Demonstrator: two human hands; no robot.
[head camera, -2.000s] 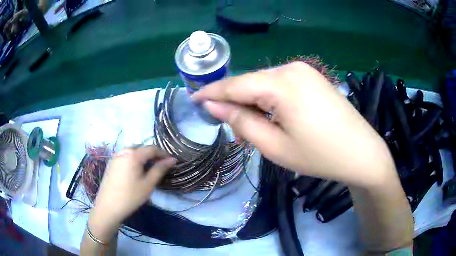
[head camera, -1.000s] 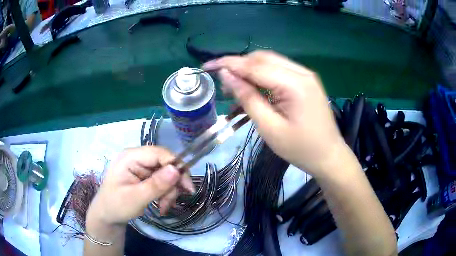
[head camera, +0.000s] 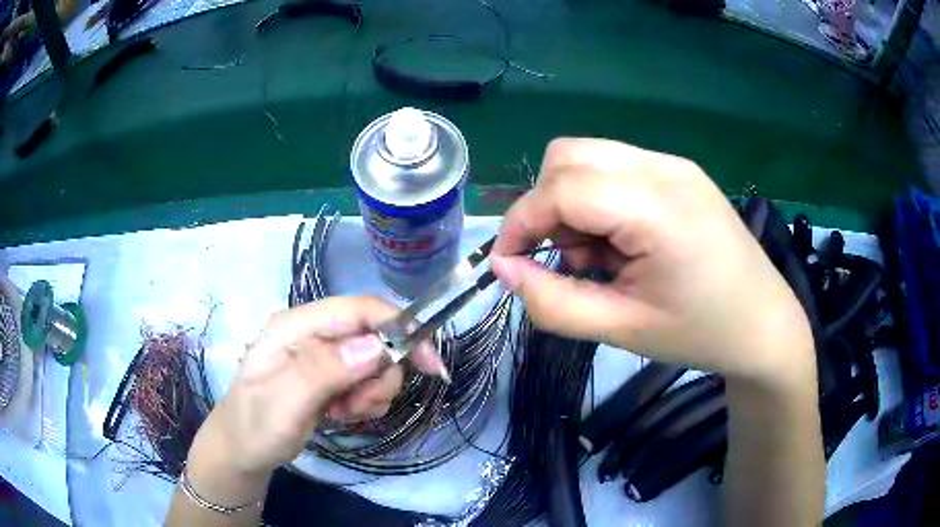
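Note:
My left hand (head camera: 330, 376) grips the lower left end of a thin, shiny metal band (head camera: 441, 309) between thumb and fingers. The band slants up to the right in front of the can. My right hand (head camera: 629, 247) has its thumb and index finger pinched at the band's upper right end; whether it also holds a thin wire there is hidden. An arc-shaped stack of metal bands (head camera: 412, 437) lies below the can, partly behind my left hand. Straight black wires (head camera: 546, 386) lie to the right of the stack.
The can (head camera: 412, 185) stands upright behind the bands. Black sleeves (head camera: 670, 443) are piled at right, before a blue bin (head camera: 917, 278). A reddish wire bundle (head camera: 165, 396) and wire spool (head camera: 57, 324) are at left. A sleeved band (head camera: 428, 84) lies on the green belt (head camera: 258, 144).
The left hand has come up from the stack and holds a metal band. The right hand has moved from near the can's top down to the band's upper end.

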